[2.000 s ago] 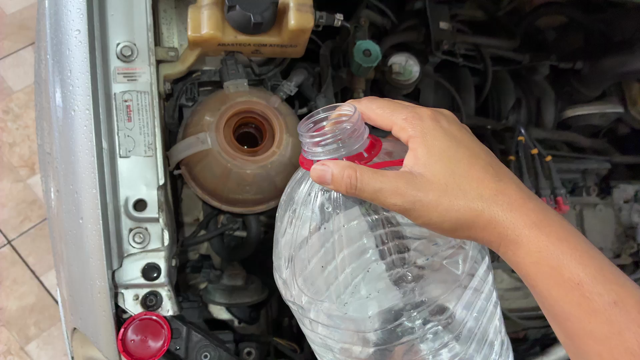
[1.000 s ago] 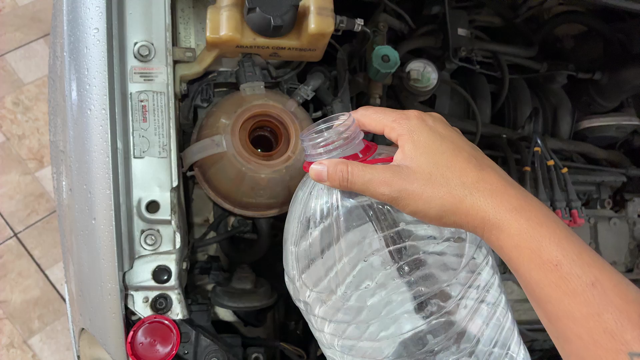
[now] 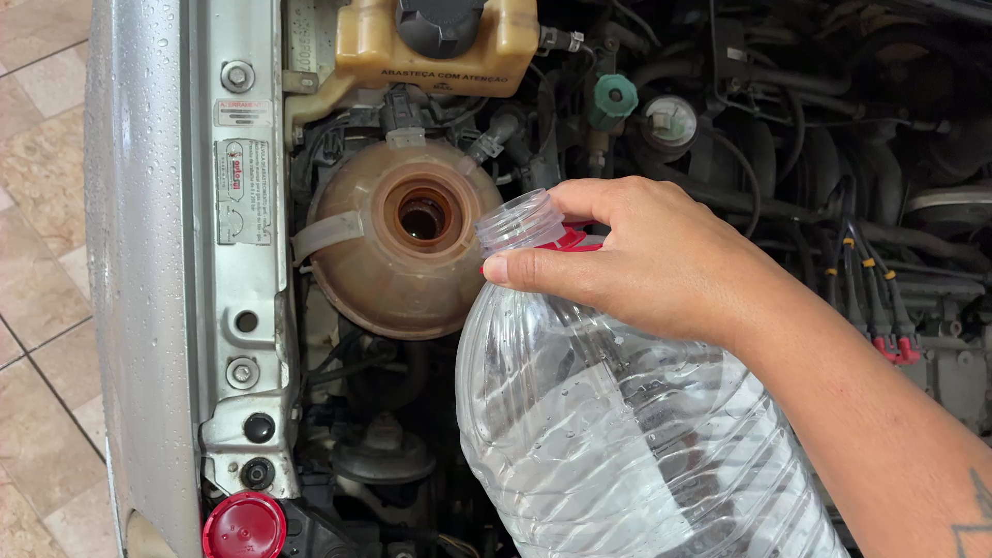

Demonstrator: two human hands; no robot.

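My right hand (image 3: 659,256) grips the neck of a large clear plastic bottle (image 3: 589,418), thumb on the near side and fingers behind. The bottle is uncapped and tilted, its threaded mouth pointing up and left, with a red ring around the neck. Just left of the mouth is a round brownish coolant expansion tank (image 3: 387,294), its filler opening uncovered and dark inside. The bottle's shoulder overlaps the tank's right edge in view; whether they touch I cannot tell. A red screw cap (image 3: 244,527) lies at the lower left. My left hand is out of view.
A yellowed plastic reservoir (image 3: 434,66) with a black cap stands above the tank. The silver metal front panel (image 3: 240,302) and wet fender (image 3: 147,271) run along the left, with tiled floor beyond. Hoses, a green cap (image 3: 614,98) and spark plug leads (image 3: 872,287) fill the engine bay.
The bottle's mouth stays beside the tank's opening, with the same right-hand grip on its neck. The view has shifted slightly.
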